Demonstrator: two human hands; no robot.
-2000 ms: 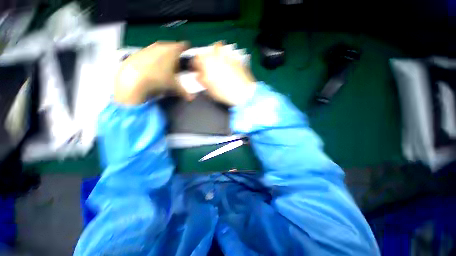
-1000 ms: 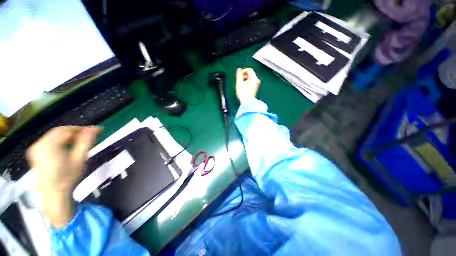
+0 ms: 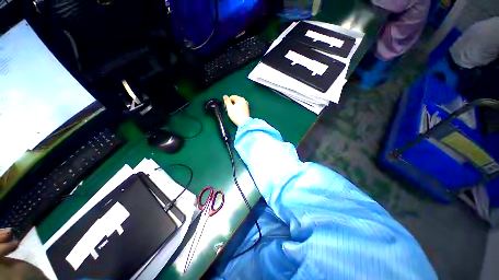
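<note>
A black tablet-like panel (image 3: pixel 143 219) with a white cut-out slip (image 3: pixel 99 234) on it lies on white sheets (image 3: pixel 146 167) at lower left. My right hand (image 3: pixel 237 110) is at the centre, fingers curled, right beside the head of the black handheld scanner (image 3: pixel 220 117); whether it grips anything is unclear. The scanner's cable runs down to the bench edge. My left hand (image 3: pixel 6 244) is dark and cut off at the left edge, by the sheets and keyboard; its fingers are mostly hidden.
Red-handled scissors (image 3: pixel 207 209) lie right of the panel. A mouse (image 3: pixel 166 141), keyboard (image 3: pixel 60 178) and bright monitor (image 3: pixel 41 104) are at left. Black panels with white strips (image 3: pixel 298 62) lie on sheets at the back. A person's pink sleeve (image 3: pixel 406 27) and blue bins (image 3: pixel 407 158) are at right.
The view has turned right from the earlier bench position. My hands have separated; the left has dropped to the left edge, and the right has come beside the scanner head.
</note>
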